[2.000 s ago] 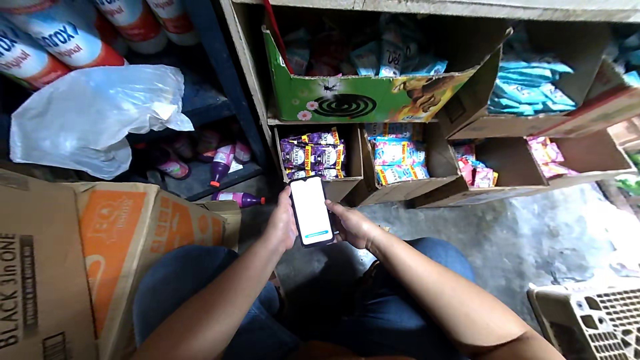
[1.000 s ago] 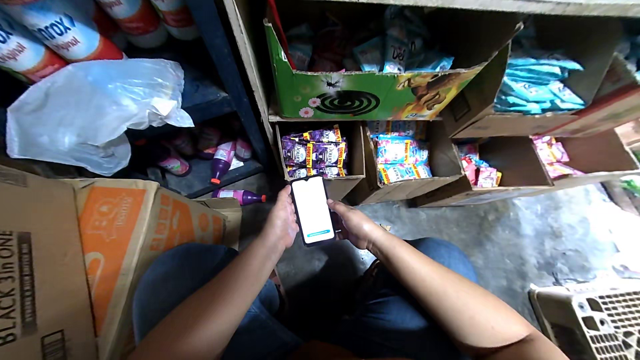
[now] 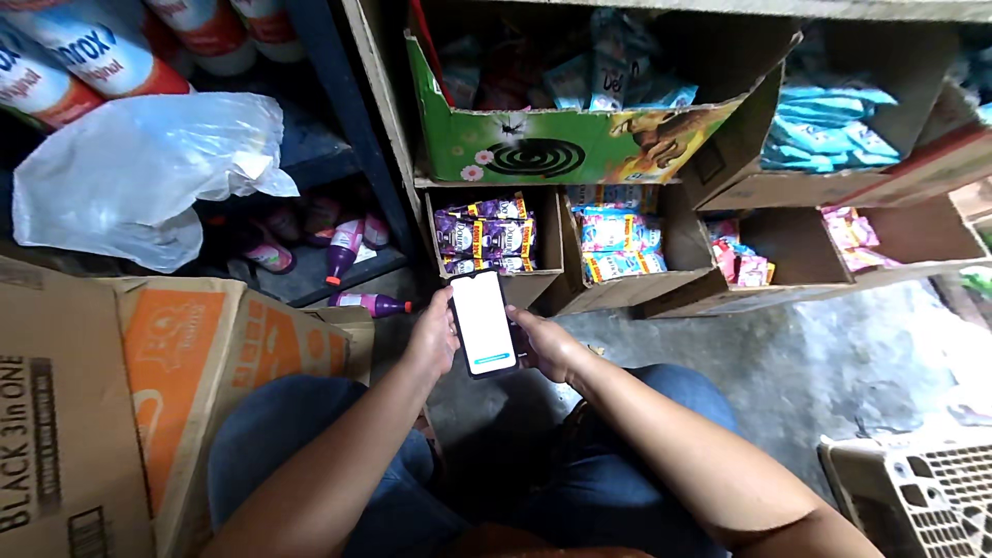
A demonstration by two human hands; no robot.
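Observation:
A smartphone (image 3: 483, 324) with a lit, mostly white screen is held upright between my hands, above my knees. My left hand (image 3: 434, 333) grips its left edge. Along its right edge, my right hand (image 3: 546, 341) holds it with the thumb beside the screen and the fingers partly hidden behind. Just beyond the phone stands a cardboard box of purple sachets (image 3: 487, 232). Right of that, another box holds blue and yellow sachets (image 3: 621, 242).
Stacked cardboard boxes (image 3: 77, 387) stand at left, below a plastic bag (image 3: 147, 170). A purple bottle (image 3: 372, 304) lies near the shelf foot. A green box (image 3: 542, 147) sits above the sachets. A plastic crate (image 3: 922, 488) occupies the lower right.

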